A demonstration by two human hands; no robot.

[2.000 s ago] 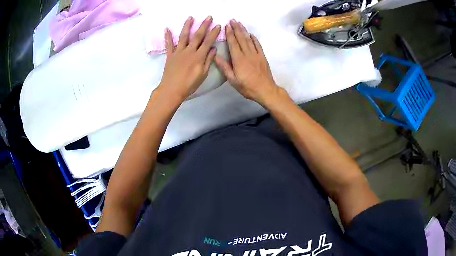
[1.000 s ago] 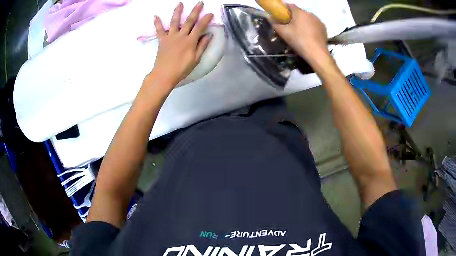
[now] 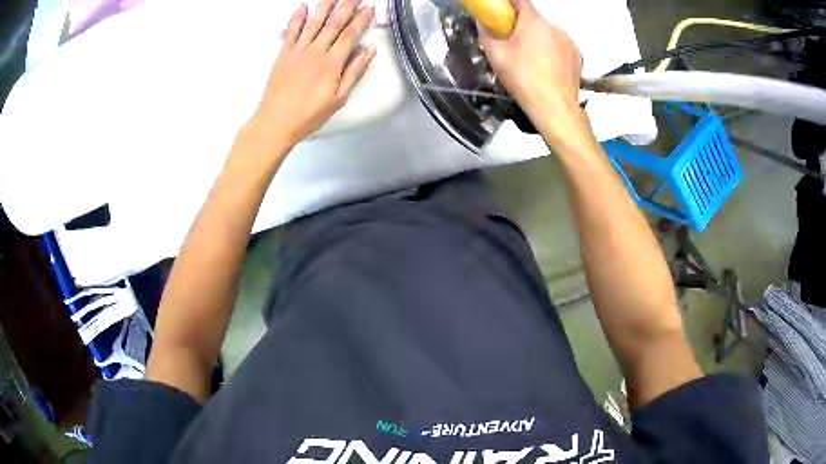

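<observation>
My right hand [image 3: 536, 65] grips the yellow-orange handle of the steam iron [image 3: 453, 72], whose dark pointed body is at the top centre, over the worn right end of the white padded board [image 3: 163, 118]. My left hand [image 3: 312, 77] lies flat on the board left of the iron, fingers spread and pointing to the top edge. The pink garment is washed out; a thin pink strip [image 3: 381, 16] shows between my left fingers and the iron. The rest of it under my hand cannot be told from the white board.
A whitish steam hose [image 3: 706, 90] runs right from the iron, beside a yellow cord [image 3: 672, 45]. A blue stool [image 3: 693, 172] stands on the floor at right. White hangers [image 3: 109, 317] hang at lower left. Pink cloth [image 3: 91, 11] lies at the top left. Striped cloth [image 3: 797, 353] is at lower right.
From two seconds ago, my right hand has left the board, taken hold of the iron and brought it beside my left hand. Since one second ago the whole view has shifted slightly.
</observation>
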